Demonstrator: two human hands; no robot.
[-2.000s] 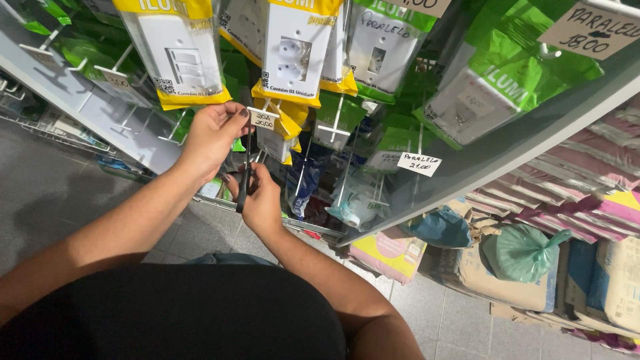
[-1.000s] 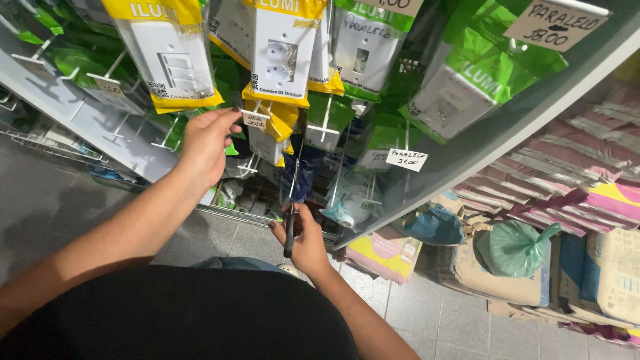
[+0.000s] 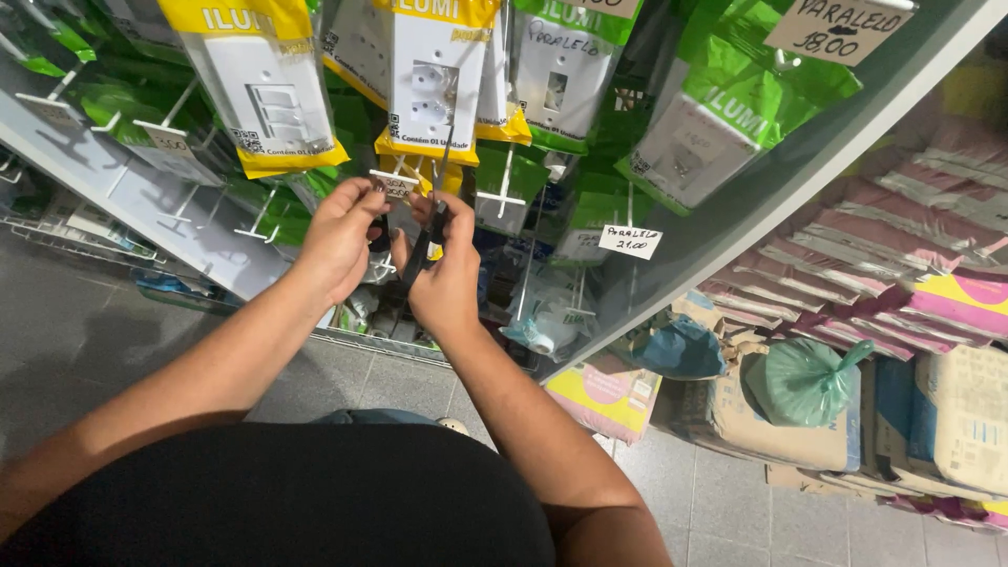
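My left hand [image 3: 342,232] pinches the left edge of a small handwritten price tag [image 3: 394,184] at the front of a display hook. In my right hand [image 3: 445,276] is a pair of black-handled scissors [image 3: 426,246], the blades pointing up past the tag's right side. My right fingertips are close to the tag; whether they touch it is unclear. Just above hangs a yellow-topped packet with a white socket plate [image 3: 431,90]. To its left hangs a packet with a white three-switch plate [image 3: 277,106]. A green packet with a switch plate [image 3: 557,79] hangs to the right.
Hooks with green packets and another price tag [image 3: 630,240] surround my hands. A grey shelf side panel [image 3: 756,209] slants along the right. Beyond it are stacked pink bags [image 3: 890,236], a knotted green plastic bag [image 3: 803,382] and paper sacks [image 3: 969,417]. Grey floor tiles [image 3: 654,504] lie below.
My right hand has moved up with the scissors, from below the tag a second ago to beside it. My left hand remains at the tag.
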